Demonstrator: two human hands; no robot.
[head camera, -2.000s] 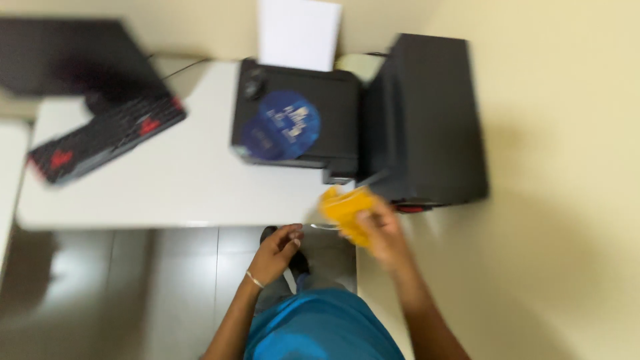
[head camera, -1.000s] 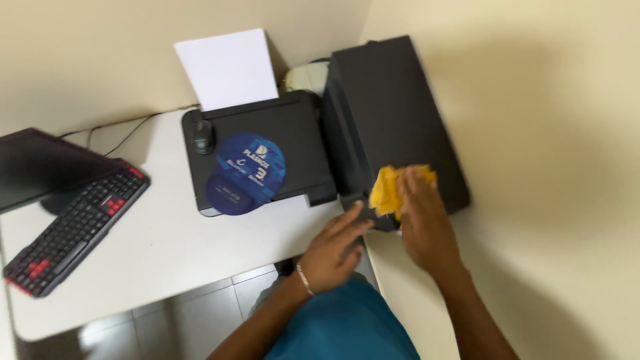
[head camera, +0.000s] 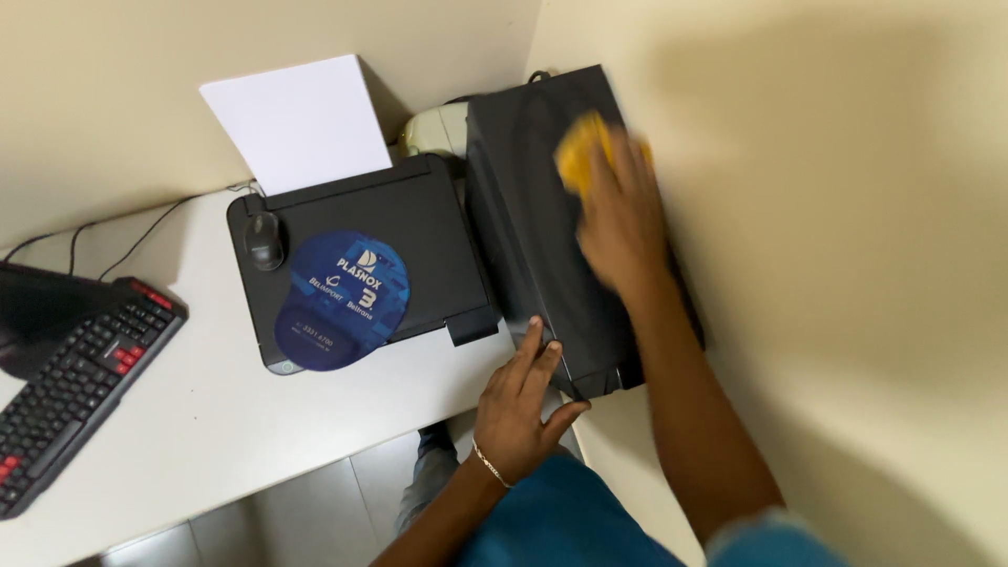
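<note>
A black computer tower (head camera: 535, 205) stands at the right end of the white desk, close beside the wall. My right hand (head camera: 626, 213) presses a yellow cloth (head camera: 581, 153) on the tower's top, toward its far end; hand and cloth are slightly blurred. My left hand (head camera: 520, 402) holds nothing, with its fingers apart and the fingertips against the near left edge of the tower. Left of the tower sits a black printer (head camera: 425, 252), with white paper (head camera: 303, 122) upright at its back. On the printer lie a blue mouse pad (head camera: 346, 295) bearing writing and a black computer mouse (head camera: 264, 241).
A black and red keyboard (head camera: 87, 378) and part of a dark monitor (head camera: 39, 307) are at the left of the white desk (head camera: 205, 441). Behind the printer and tower is a pale rounded device (head camera: 437, 130). Cables run along the wall, which closes off the right side.
My right hand, with the yellow cloth, has moved from the near end of the tower's top toward its far end. Two seconds ago both hands were off the tower's top, near the desk's front edge.
</note>
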